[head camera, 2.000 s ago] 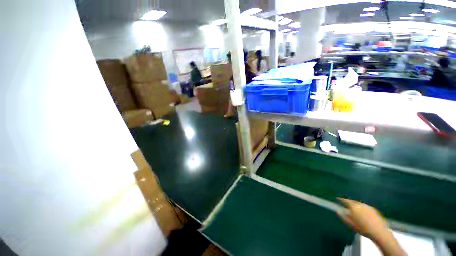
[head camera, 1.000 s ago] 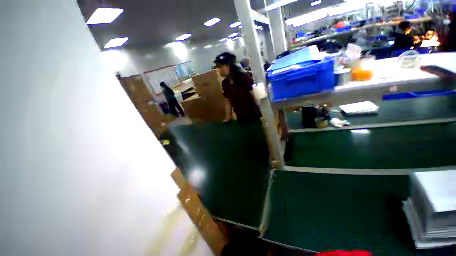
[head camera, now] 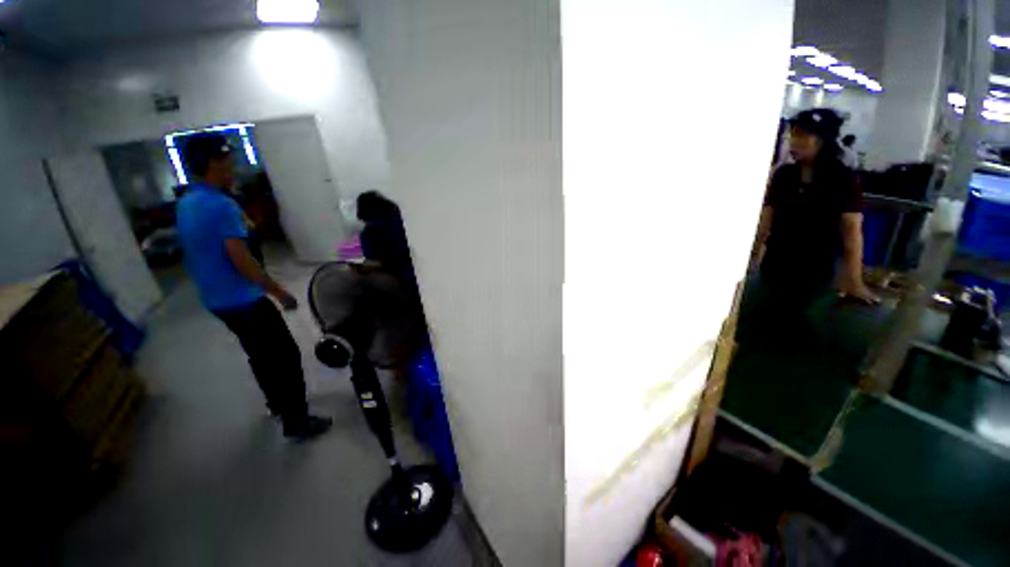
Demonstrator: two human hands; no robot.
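Neither of my hands is in the picture. Nearest in front of me is a wide white pillar [head camera: 665, 222], with a grey side face on its left and yellowish marks low on its bright face. To its right, a green-topped bench [head camera: 919, 471] runs to the right edge. The stack of white sheets is not in view.
A black pedestal fan [head camera: 410, 507] stands left of the pillar. A person in a blue shirt [head camera: 216, 249] stands on the grey floor. A person in dark clothes [head camera: 814, 222] leans on the bench. Stacked brown cartons [head camera: 72, 377] are at left. An open carton [head camera: 709, 532] lies low beside the pillar.
The view has swung left. The white stack has left the picture, and the pillar now stands near the middle. The fan and the blue-shirted person have come into view. My hand seen two seconds ago is gone.
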